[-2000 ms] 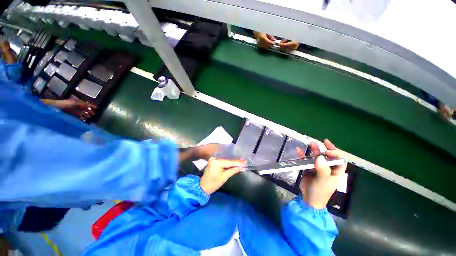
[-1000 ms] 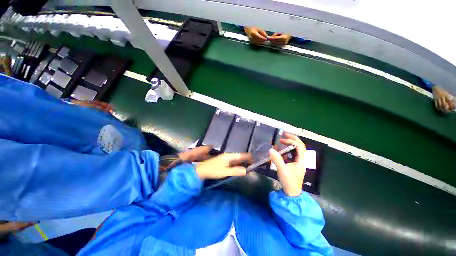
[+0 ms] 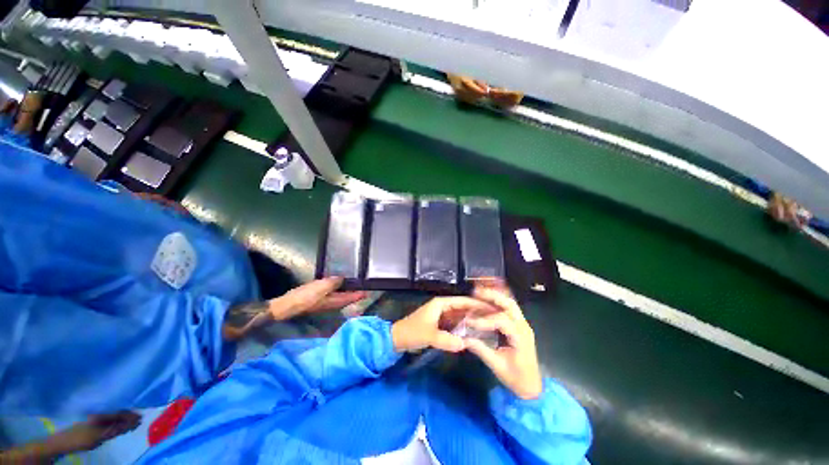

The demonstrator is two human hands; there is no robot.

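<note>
A black phone tray (image 3: 538, 283) lies on the bench in front of me. Several dark glossy smartphones (image 3: 391, 240) stand side by side in its slots, and the right end slot holds only a small white label (image 3: 527, 245). My left hand (image 3: 431, 325) and my right hand (image 3: 511, 343) meet just below the tray's near edge. Their fingers pinch a small shiny clear piece, which looks like film (image 3: 473, 329); its full shape is hidden by the fingers. Another person's hand (image 3: 314, 298) is at the tray's near left corner.
A neighbour's blue sleeve (image 3: 118, 272) fills the left. A small white bottle (image 3: 284, 171) stands by the slanted post (image 3: 282, 95). More phone trays (image 3: 195, 136) lie at upper left. A green belt (image 3: 582, 191) runs behind, with other people's hands (image 3: 484, 91) across it.
The long thin slab between my hands no longer shows; a small shiny piece is there now. The tray has moved left and turned squarer to me. The neighbour's hand moved to its near left corner.
</note>
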